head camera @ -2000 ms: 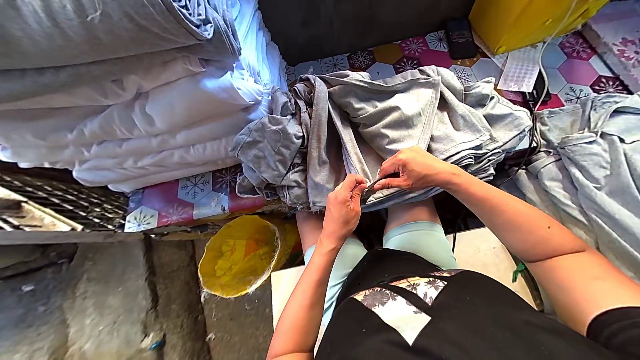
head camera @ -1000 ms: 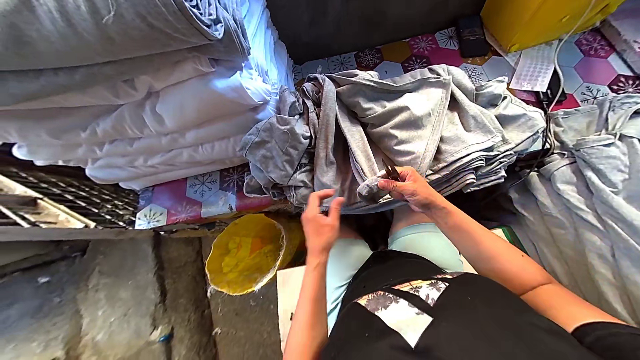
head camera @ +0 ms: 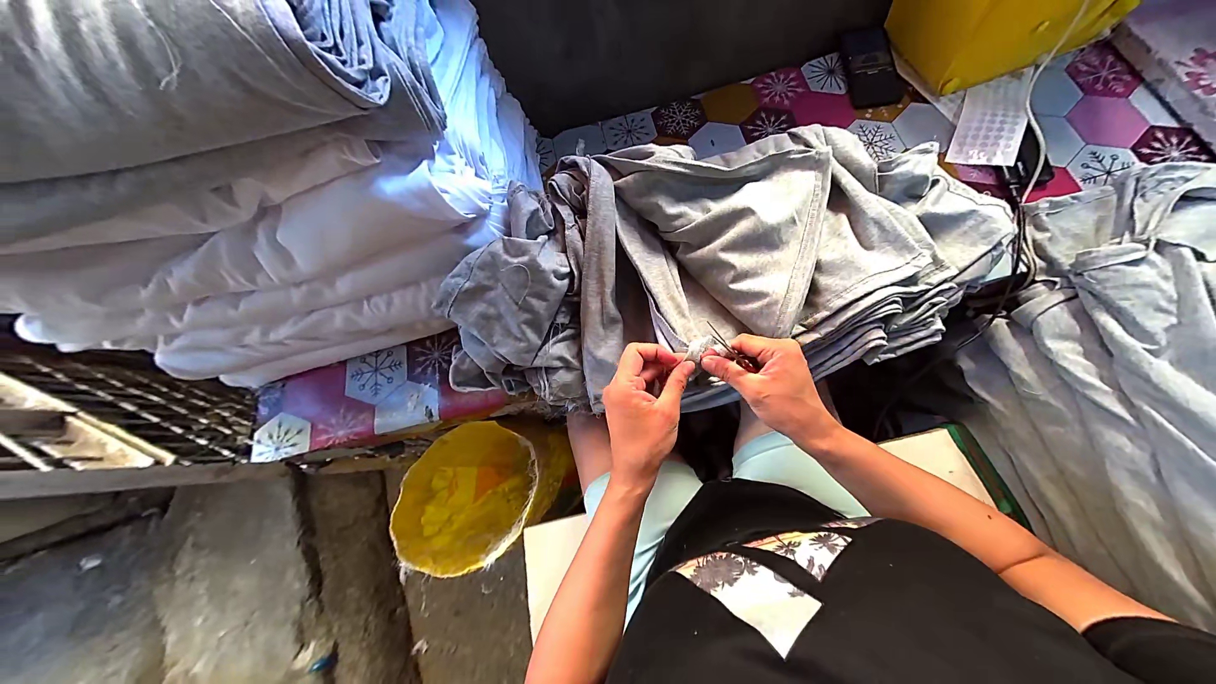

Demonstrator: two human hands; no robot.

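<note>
A heap of grey fabric garments (head camera: 750, 228) lies across the bench in front of my knees, its right side in several layers. At its near edge my left hand (head camera: 648, 404) pinches a bit of grey fabric between thumb and forefinger. My right hand (head camera: 771, 385) is right beside it, thumb and forefinger at the same fabric edge. A small pointed metal tool (head camera: 724, 344), perhaps thread snips, sticks out of my right hand; its handle is mostly hidden by the fingers.
Folded white and grey cloth (head camera: 285, 228) is piled high at left. Grey garments (head camera: 1121, 361) hang at right. A yellow container (head camera: 465, 499) stands below the bench. Behind the heap are a yellow box (head camera: 997, 38), a dark phone-like device (head camera: 868, 68), a dotted sheet (head camera: 990, 123) and cables (head camera: 1020, 218).
One second ago my left hand was off the fabric with its fingers apart; now it pinches the edge beside my right hand. The tool's tip shows between the hands.
</note>
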